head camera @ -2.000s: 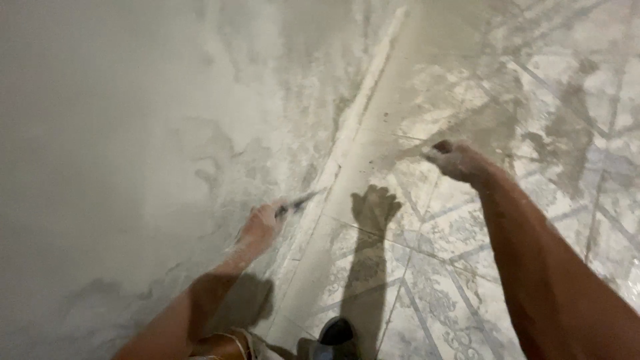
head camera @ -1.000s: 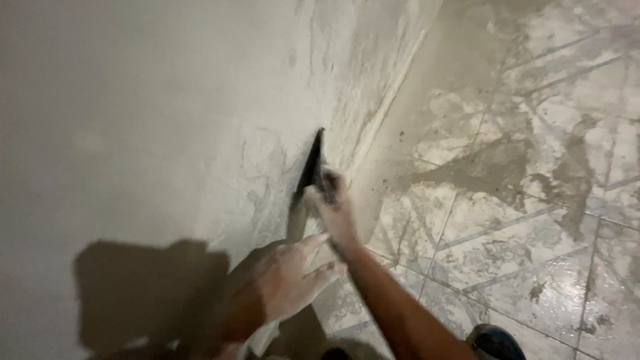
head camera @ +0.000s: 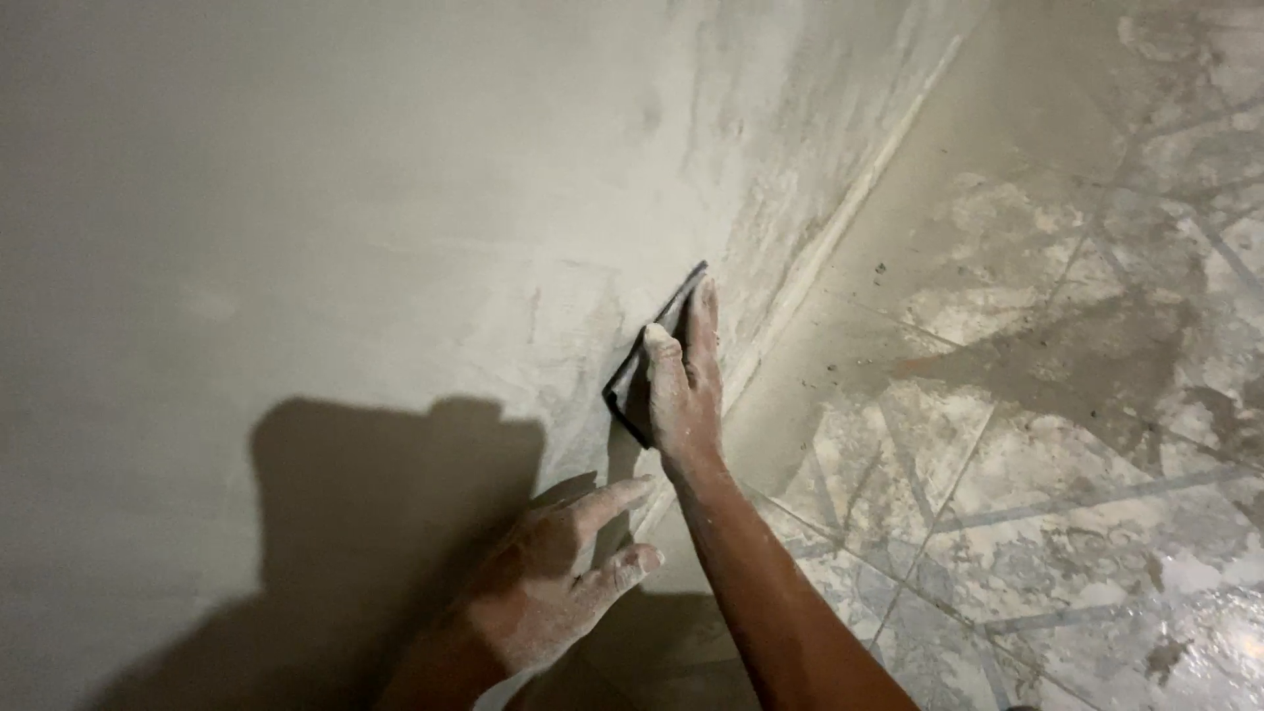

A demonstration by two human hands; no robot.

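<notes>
My right hand [head camera: 686, 375], coated in pale dust, grips a dark-edged flat hand tool [head camera: 637, 390], perhaps a sanding pad or float. The tool lies against the grey plastered wall [head camera: 395, 197] just above its base, tip pointing up and away. Below and to the left, my left hand [head camera: 563, 583] holds nothing; its thumb and index finger are spread near the wall. Most of the tool's face is hidden by my right hand.
A pale raised strip [head camera: 825, 242] runs diagonally where wall meets floor. Patterned floor tiles [head camera: 987, 474], smeared with dust and residue, spread on the right. A large shadow falls on the lower wall.
Two seconds ago my left hand held a dark tool and my right was apart over the floor. Now my right hand holds a dark tool at the wall and my left is empty.
</notes>
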